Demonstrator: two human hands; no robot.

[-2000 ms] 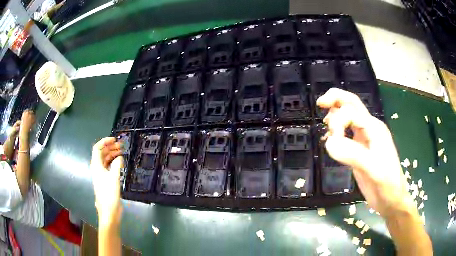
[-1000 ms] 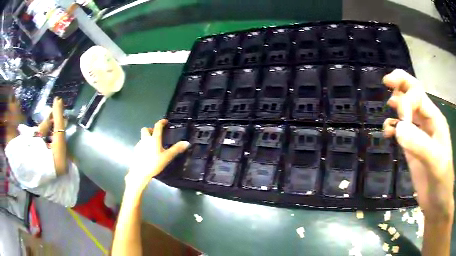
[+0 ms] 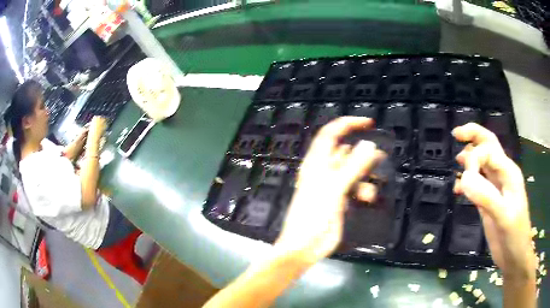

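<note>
A large glossy black blister tray (image 3: 220, 218) lies in front of me, with three rows of pockets holding black phone housings (image 3: 427, 207). My left hand (image 3: 328, 180) is over the middle of the tray. Its fingers are on a dark flat housing (image 3: 369, 230), raised over the front row. The blur hides the exact grip. My right hand (image 3: 491, 180) is over the tray's right side with fingers curled. I cannot tell whether something thin is between its fingertips. A small pale paper piece (image 3: 427, 238) lies on a front-row housing.
White paper bits (image 3: 476, 293) are scattered on the green bench (image 3: 181, 138) along the tray's front right. A pale fan (image 3: 153, 88) and a phone-like white-framed device (image 3: 135, 137) stand at the left. A seated person (image 3: 63, 180) works at the far left.
My view has turned left, so the tray sits further right. My left hand has moved from the tray's left edge to its middle, onto a housing. My right hand keeps its curled pose.
</note>
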